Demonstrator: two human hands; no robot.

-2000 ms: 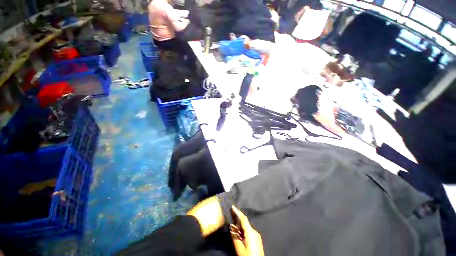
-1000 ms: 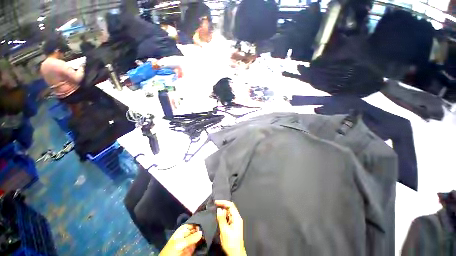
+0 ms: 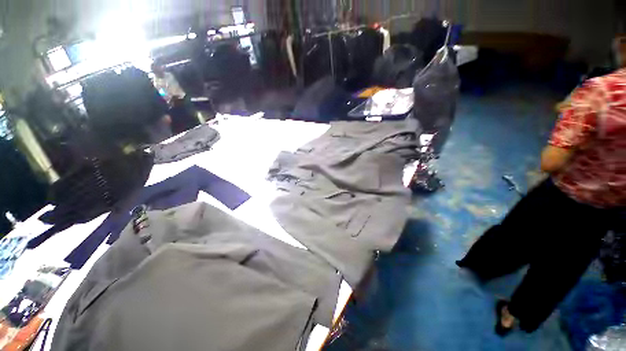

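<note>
A dark grey suit jacket (image 3: 199, 295) lies spread on the table nearest me, cut off by the bottom edge. Small dark buttons show in a row near its far left part. A second grey jacket (image 3: 350, 185) lies to the right along the table's right side, with a pocket flap and creases visible. Neither of my hands is in the picture.
A navy garment (image 3: 213, 186) lies beyond the near jacket on the white table (image 3: 254, 144). A folded grey piece (image 3: 185, 144) lies farther back. A person in a red patterned top (image 3: 594, 137) is at the right on the blue floor (image 3: 439, 288). Dark garments hang behind.
The view has swung to the right. My hands, seen at the near jacket's edge before, have left the picture. The second jacket and the person in red now show.
</note>
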